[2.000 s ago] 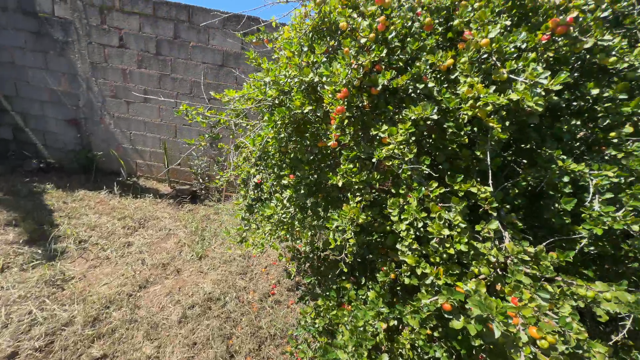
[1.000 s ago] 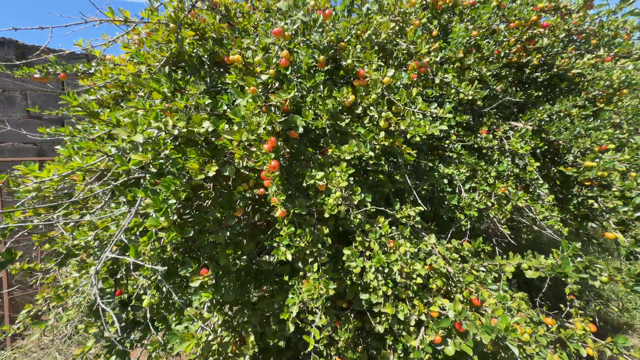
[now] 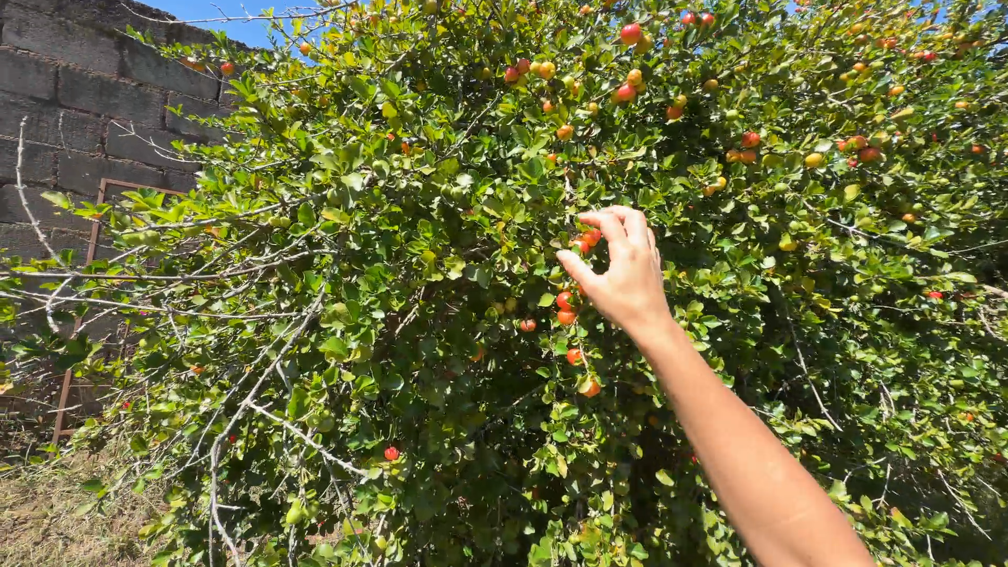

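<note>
My right hand [image 3: 626, 264] reaches up from the lower right, its thumb and fingers apart around a cluster of red-orange fruits [image 3: 584, 241]. Whether the fingertips touch them cannot be told. Just below the hand, more red fruits [image 3: 565, 317] hang on the same twig, down to an orange one [image 3: 589, 387]. They grow on a large leafy bush [image 3: 441, 260] dotted with red, orange and yellow fruits. A pair of red and yellow fruits [image 3: 626, 93] sits higher up. My left hand is out of view.
Bare, stiff branches [image 3: 252, 402] stick out at the left of the bush. Behind them stand a concrete block wall [image 3: 87, 102] and a rusty metal frame [image 3: 93, 236]. Dry grass [image 3: 71, 512] covers the ground at the lower left.
My right hand and forearm have come into view, raised to the hanging fruit cluster. The view has swung from the wall and grass over to the bush.
</note>
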